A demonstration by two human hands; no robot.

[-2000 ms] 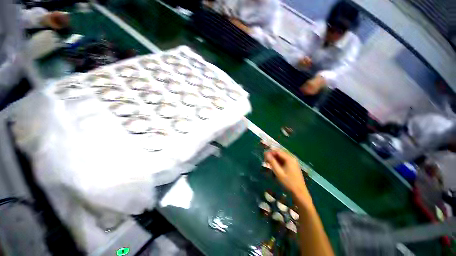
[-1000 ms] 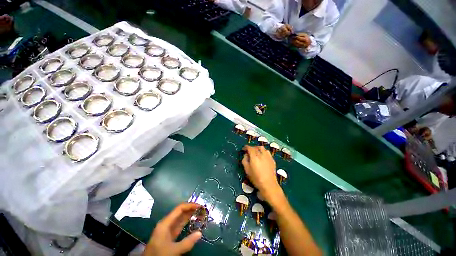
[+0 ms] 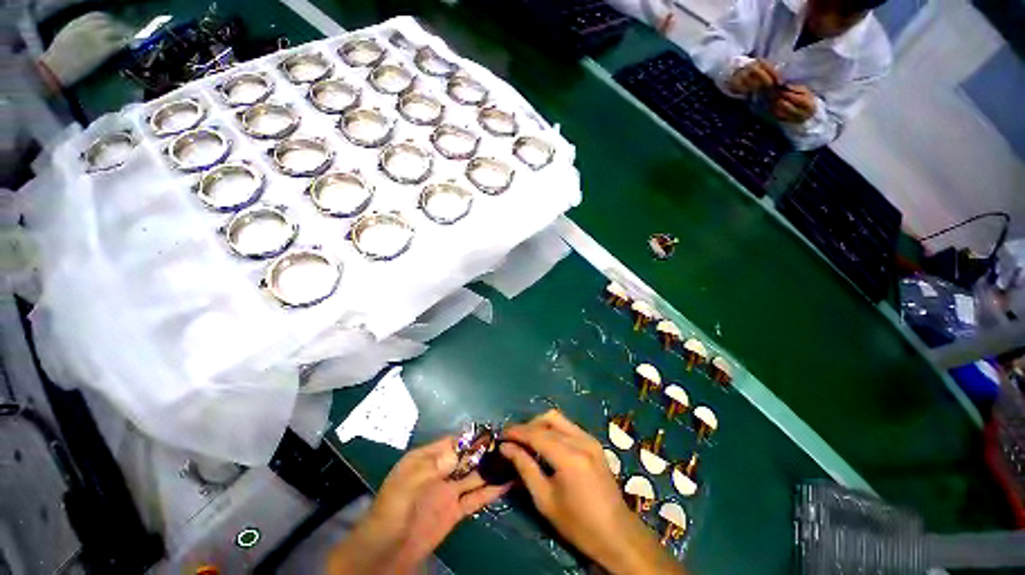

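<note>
My left hand (image 3: 422, 496) holds a silver watch case (image 3: 477, 449) by its edge, low over the green bench. My right hand (image 3: 562, 472) touches the case from the right, its fingers on a dark round piece that looks like a display module (image 3: 501, 463); the fingers partly hide it. Display modules with white backs and copper-orange tails (image 3: 647, 377) stand in rows in a clear blister tray (image 3: 579, 376), to the right of my hands. A white foam tray (image 3: 146, 264) with rows of silver rings (image 3: 304, 277) is at the upper left.
A white paper scrap (image 3: 383, 412) lies left of my hands. Clear empty blister trays (image 3: 854, 528) are stacked at the lower right. A small part (image 3: 663, 245) lies on the green conveyor (image 3: 719, 292). Black trays (image 3: 703, 118) and a person in a white coat (image 3: 787, 67) are beyond. A green-lit button (image 3: 248, 538) is lower left.
My right hand has left the blister tray and come back to my left hand, where both now meet at the watch case. The view has shifted, so the foam tray appears further right.
</note>
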